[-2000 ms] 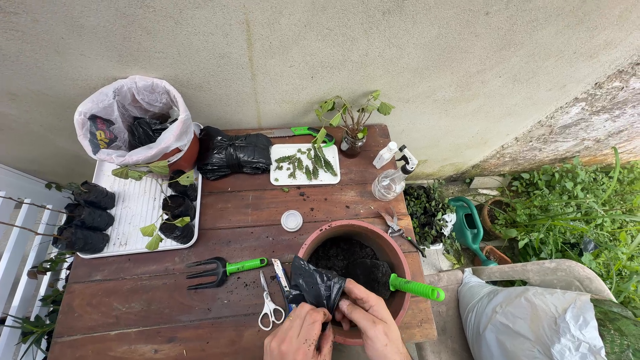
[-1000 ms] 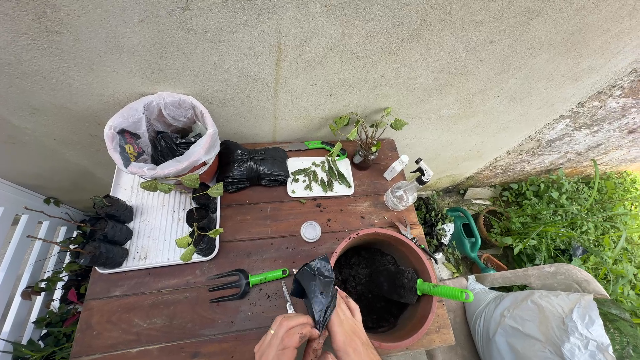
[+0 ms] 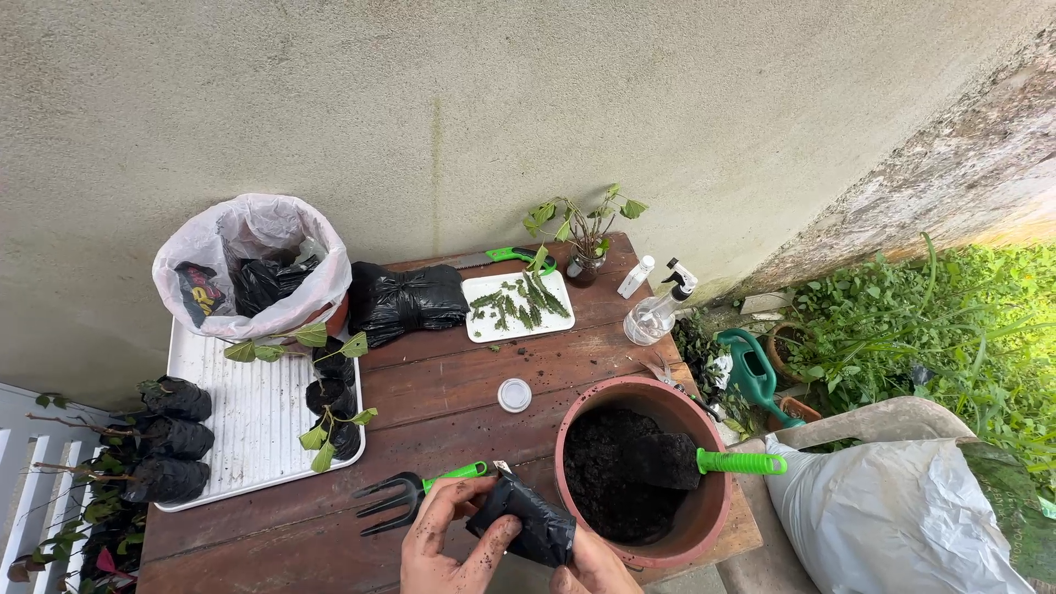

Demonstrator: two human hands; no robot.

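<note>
My left hand (image 3: pixel 458 536), with soil on its fingers, grips one end of a small black plastic nursery bag (image 3: pixel 528 520). At the bag's other end, my right hand (image 3: pixel 598 565) holds its lower right part. The bag lies tilted in front of the table's near edge. Just right of it stands a terracotta-coloured pot (image 3: pixel 722 503) of dark soil, with a green-handled hand trowel (image 3: pixel 738 462) resting in it. A green-handled hand fork (image 3: pixel 404 499) lies partly behind my left hand. Whether the bag holds soil is hidden.
A white tray (image 3: pixel 256 412) holds several black bags, some with leafy cuttings. Behind are a lined bucket (image 3: pixel 247 272), a black plastic bundle (image 3: pixel 408 301), a white tray of cut stems (image 3: pixel 487 330), a pruning saw (image 3: pixel 511 254), a jar of cuttings (image 3: pixel 584 266) and a spray bottle (image 3: pixel 652 318).
The black bag was upright between my hands one second ago and now lies on its side. My left hand has moved from the bag's bottom to its upper left end.
</note>
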